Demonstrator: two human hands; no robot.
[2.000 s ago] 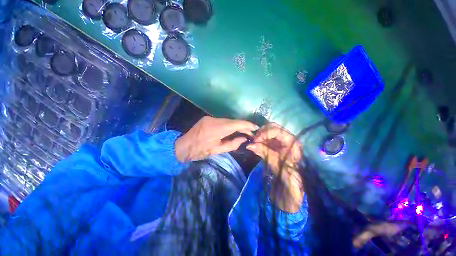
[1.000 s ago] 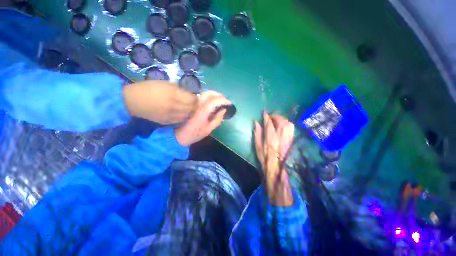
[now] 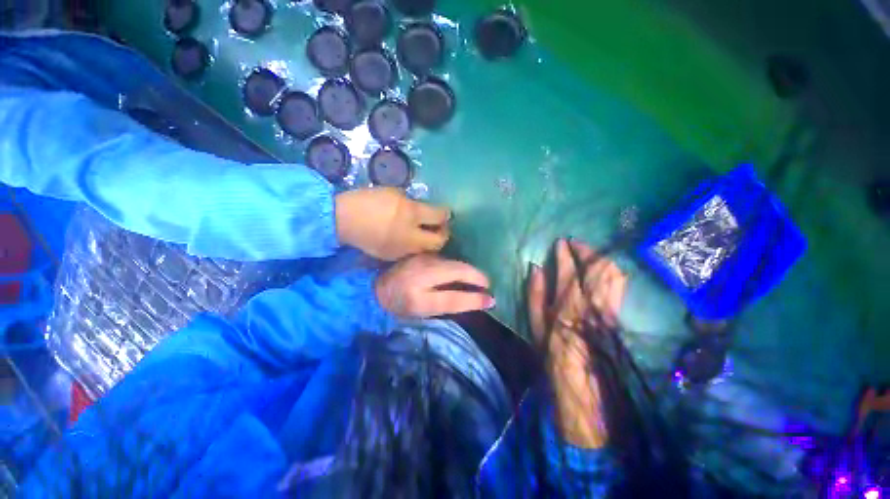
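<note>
My left hand [image 3: 434, 285] is low over the bench edge, fingers bent together; a dark gap shows between them and I cannot tell if anything is held. My right hand [image 3: 576, 297] is to its right over the green bench [image 3: 488, 136], fingers up and apart, nothing visible in it; dark strands cross in front. A blue bin [image 3: 773, 242] with small silver parts [image 3: 698, 244] stands to the right of my right hand. Black round housings [image 3: 373, 70] with clear film lie in a group at the upper left of the bench.
Another person's blue sleeve [image 3: 234, 210] and hand [image 3: 390, 222] reach in from the left, just above my left hand. A clear blister tray [image 3: 137, 292] is at the left. Small silver piles lie mid-bench. A dark housing [image 3: 705, 359] lies below the bin. Purple lights [image 3: 844, 482] glow lower right.
My hands were together two seconds ago and are now apart. The other person's arm has come in from the left. A black housing seen by my left hand one second ago no longer shows clearly.
</note>
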